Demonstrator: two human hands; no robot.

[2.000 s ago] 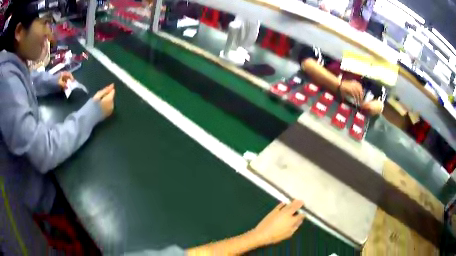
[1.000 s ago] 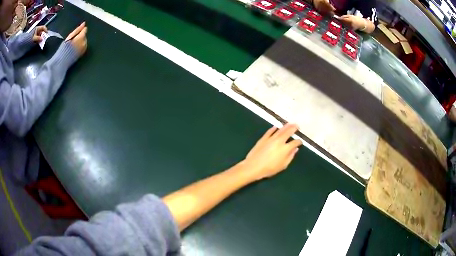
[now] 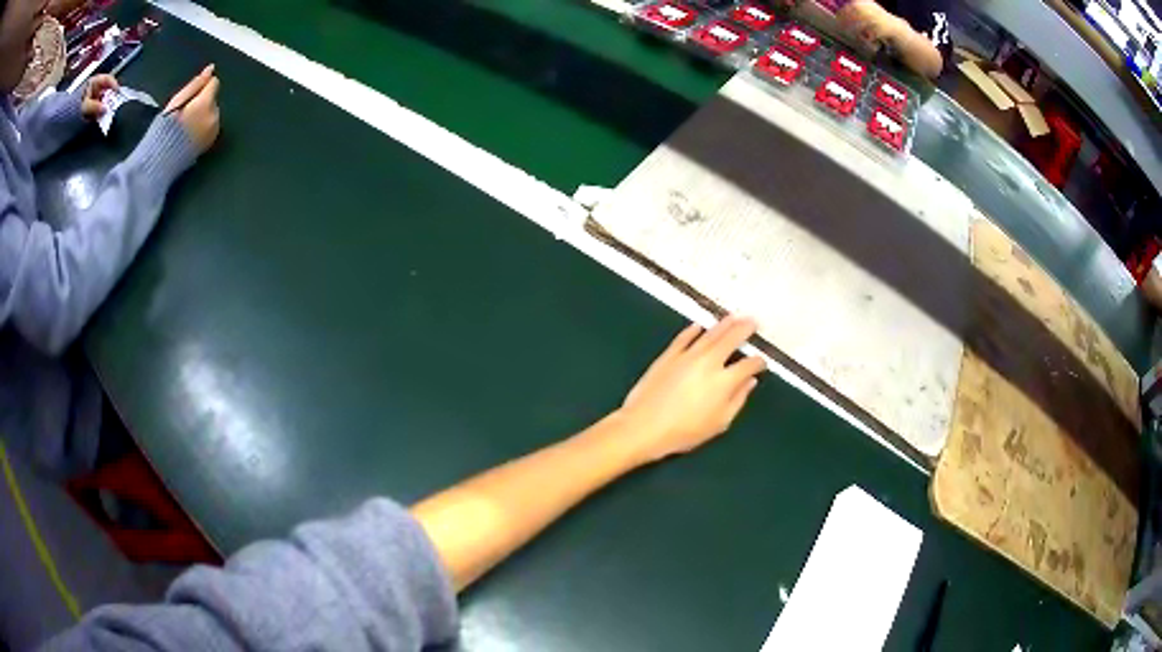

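My left hand [image 3: 695,392] rests empty on the green bench [image 3: 421,357], fingers slightly spread. Its fingertips are at the near edge of the worn white board [image 3: 816,287], over the pale edge strip. My right hand is not in view. A white sheet [image 3: 847,573] lies on the bench at the lower right, cut off by the bottom edge. A slim black tool [image 3: 934,618], perhaps tweezers, lies to its right, also near the bottom edge.
A stained brown board [image 3: 1019,471] adjoins the white board's right side. Across the belt [image 3: 548,115], a clear tray holds red housings [image 3: 781,65], with a person's arm [image 3: 892,36] behind it. At left, a person in a grey-blue sweater [image 3: 96,217] holds a small white piece [image 3: 125,102].
The view has tilted down, bringing the white sheet and black tool into view. My left hand stays at the board's edge. The opposite person's hands have moved up, away from the red housings.
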